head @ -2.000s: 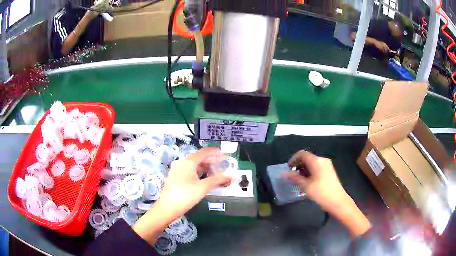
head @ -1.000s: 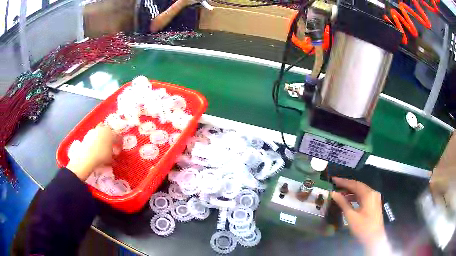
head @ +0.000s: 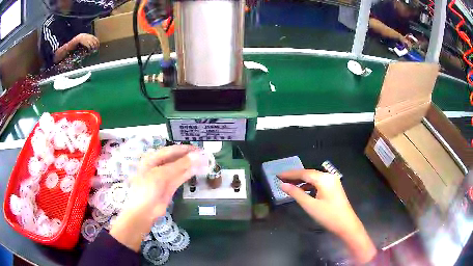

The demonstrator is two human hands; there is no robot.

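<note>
My left hand [head: 155, 184] holds a blurred translucent white gear [head: 203, 162] by its fingertips, just up and left of the brass-coloured post [head: 214, 179] on the press fixture [head: 228, 193]. A silver ring shows on top of the post, between two dark knobs. My right hand [head: 325, 200] is over the grey-blue press switch [head: 282, 171], thumb and fingers a little apart, with nothing visible in it. The pale ram tip [head: 211, 146] is above the post, under the green press head [head: 207, 128]. Loose white gears [head: 116, 163] lie left of the press.
A red basket [head: 78, 208] of gears stands at left. A short banded cylinder [head: 330, 169] lies right of the switch. An open cardboard box [head: 399, 171] stands at right. White curved parts [head: 72, 80] lie on the green belt [head: 306, 93]. Two people sit opposite.
My left hand has come from the red basket to the fixture, now with a gear. My right hand has moved from beside the fixture to over the switch. The view has swung right.
</note>
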